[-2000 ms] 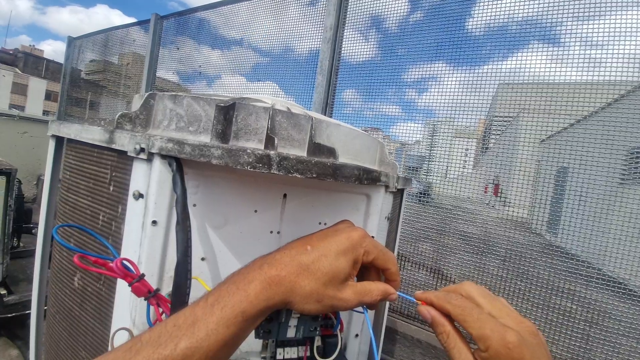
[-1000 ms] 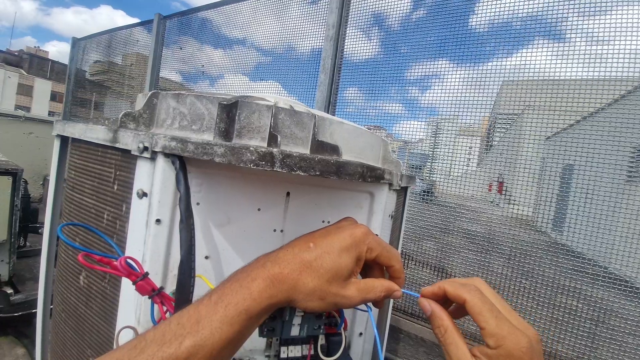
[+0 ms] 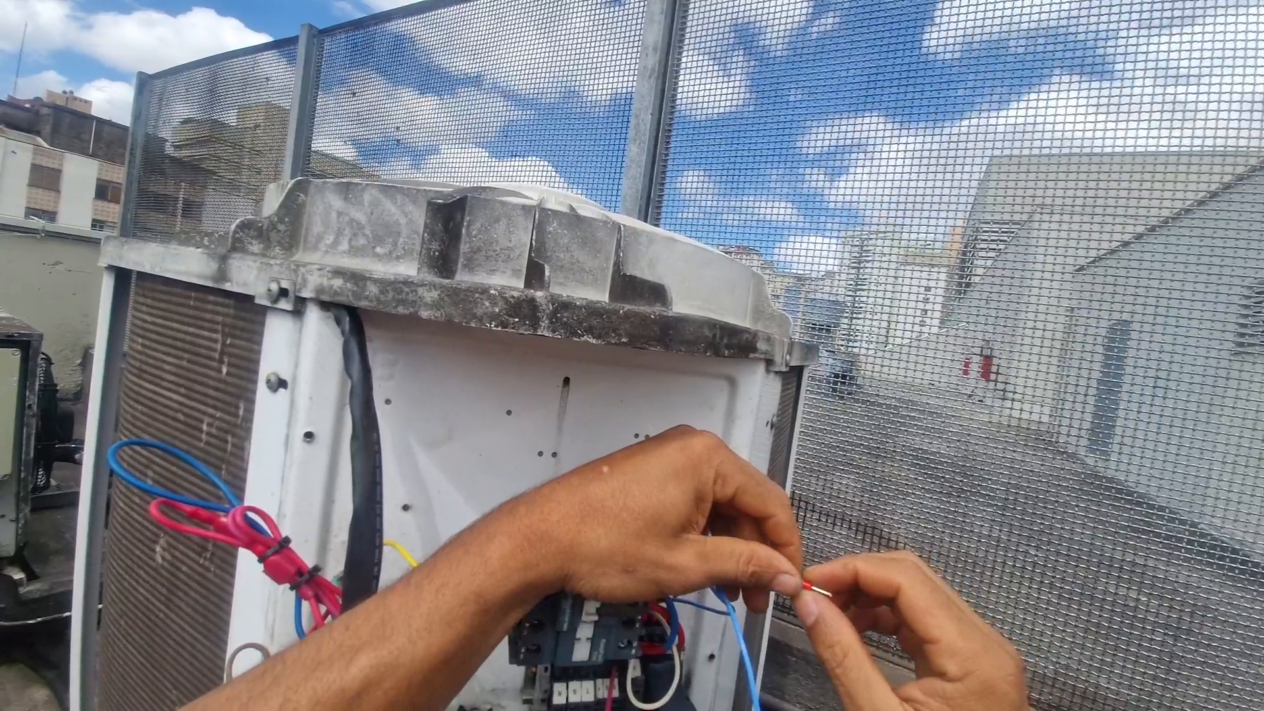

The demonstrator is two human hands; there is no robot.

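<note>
My left hand reaches across from the lower left and pinches the end of a blue wire, which hangs below the fingers. Against its fingertips, my right hand holds a small red wire ferrule with a bare metal tip between thumb and forefinger. Whether the wire is inside the ferrule is hidden by the fingers. Below my left hand sits a dark contactor above a white terminal block, with red, blue and white wires at its right.
The outdoor condenser unit stands in front, with a black cable sleeve down its panel. A tied pink wire bundle and blue loop hang at left. A metal mesh fence rises behind.
A red ferrule with a metal tip now shows between the fingertips, where the earlier frames show blue wire. Both hands stay close together in nearly the same place.
</note>
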